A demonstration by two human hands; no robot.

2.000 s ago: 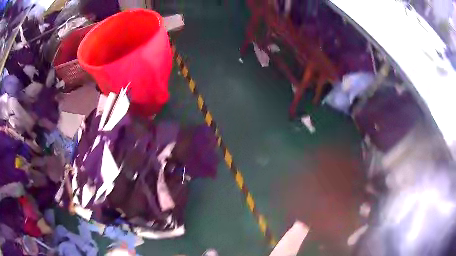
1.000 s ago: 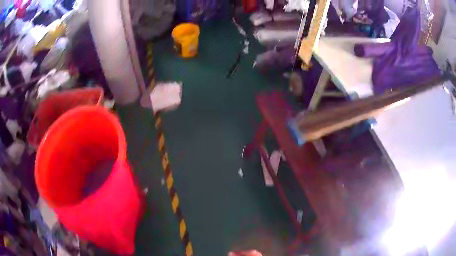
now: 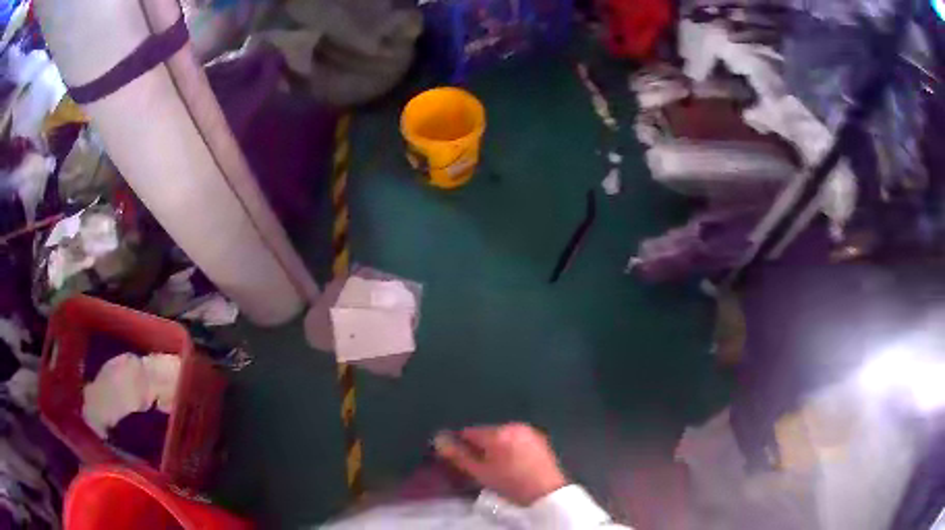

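Observation:
My right hand (image 3: pixel 513 461) is at the bottom centre, blurred, fingers curled and pointing left, with a white sleeve at the wrist. A small dark shape shows at its fingertips; I cannot tell if it is a held tool or shadow. My left hand is out of the picture. Ahead, a yellow bucket (image 3: pixel 452 166) stands upright on the green floor (image 3: pixel 497 311). Pale flat pieces (image 3: pixel 373 333) lie on the striped floor tape, between the bucket and my hand.
Left: a red slatted basket (image 3: pixel 199 414) with pale and purple cloth, a red bin's rim (image 3: pixel 114 497), and leaning pale rolls (image 3: pixel 176 166). Back: a blue crate (image 3: pixel 497 36) and grey-green sacks (image 3: pixel 352 52). Right: cloth heaps (image 3: pixel 715 233). A thin dark strip (image 3: pixel 573 240) lies on the floor.
The view has moved forward along the striped tape. The yellow bucket and pale pieces are nearer, and the red bin has slid to the bottom left edge. My right hand shows more fully.

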